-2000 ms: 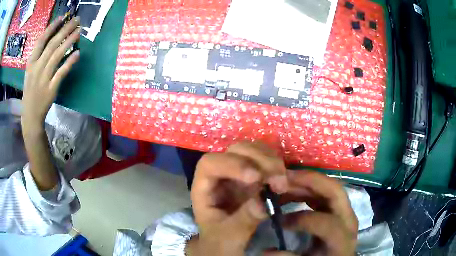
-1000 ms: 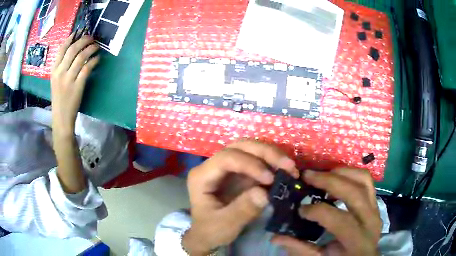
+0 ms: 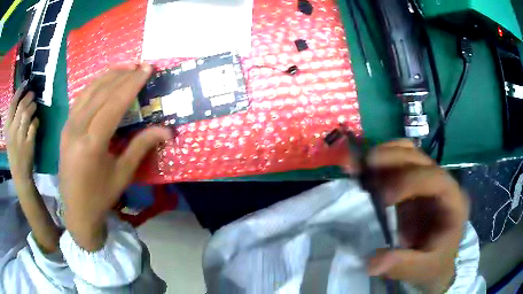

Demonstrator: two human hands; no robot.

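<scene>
The circuit board lies tilted on red bubble wrap. My left hand covers its left end, with fingertips at the upper edge and thumb at the lower edge. A gold patch and a grey surface show between them; what lies under the palm is hidden, and I cannot tell if the hand grips it. My right hand, blurred, holds dark thin tweezers. Their upper end is near a small black pad at the wrap's lower right. The phone housing is not clearly visible.
A white sheet lies behind the board. More black pads and a small wired part lie right. A screwdriver, cable and green box are farther right. A neighbour's hand is left.
My hands have separated: the left moved onto the board's left end, the right moved right with the tweezers. The black housing has left its place between them. The view has shifted right.
</scene>
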